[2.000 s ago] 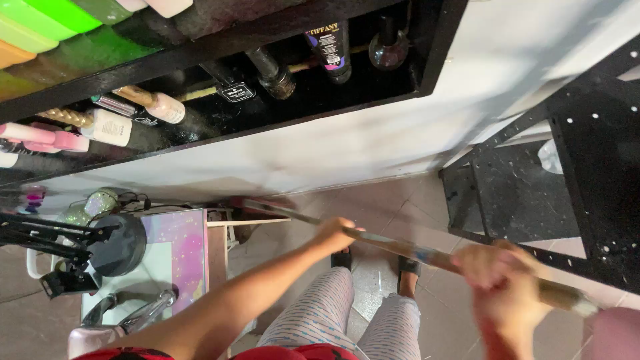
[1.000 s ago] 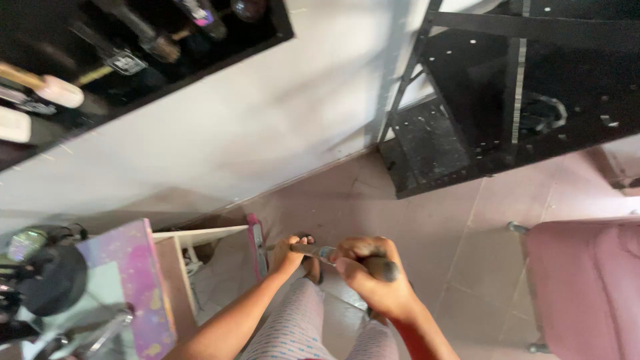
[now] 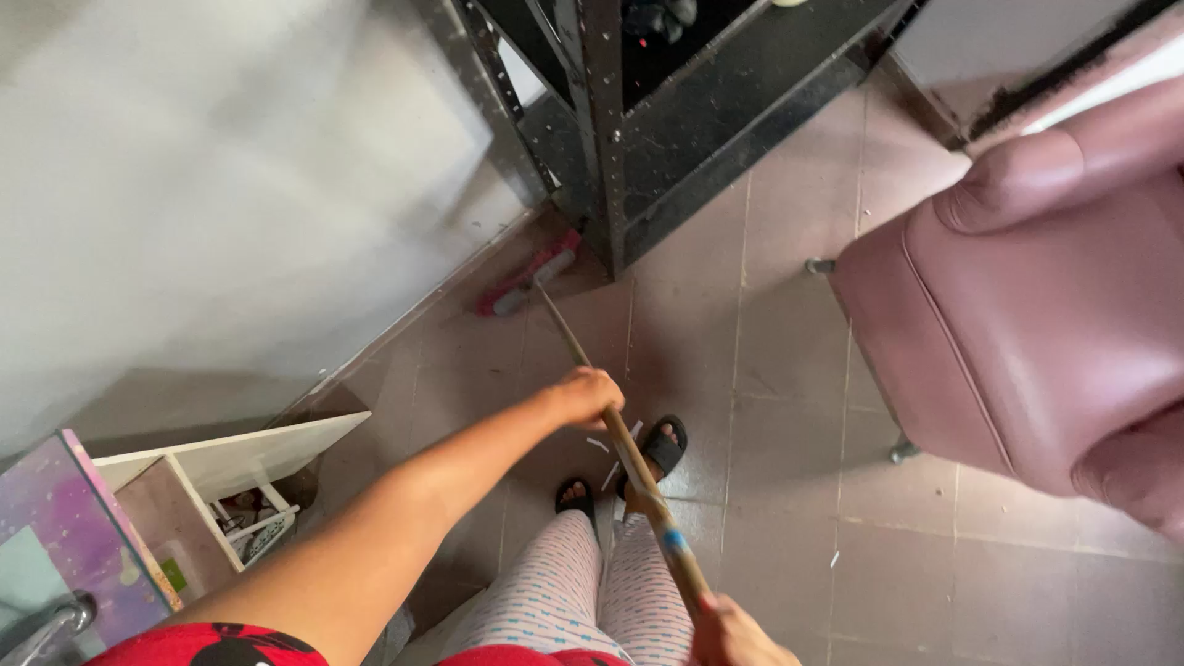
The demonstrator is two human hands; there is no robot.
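Note:
A long wooden broom handle [image 3: 638,462] slants across the middle of the head view. My left hand [image 3: 589,398] is closed around it partway along, with the arm stretched forward. Near the bottom edge my right hand [image 3: 735,634] grips the handle's upper end, partly cut off by the frame. At the far end, the pink and grey broom head [image 3: 529,275] rests on the tiled floor, between the white wall and the foot of a black metal shelf. Its bristles are hard to make out. Small white scraps [image 3: 598,445] lie on the floor beside my sandalled feet.
The black metal shelf [image 3: 740,139] stands ahead, against the white wall [image 3: 213,203]. A pink padded armchair [image 3: 1036,305] with metal feet is at the right. At lower left is a table with a purple patterned top [image 3: 88,527], its open compartment holding a white basket [image 3: 264,536].
The view has swung right, so the rack of bottles is out of sight and the armchair shows more fully. The broom head is now by the shelf's foot, and my hands are farther apart on the handle.

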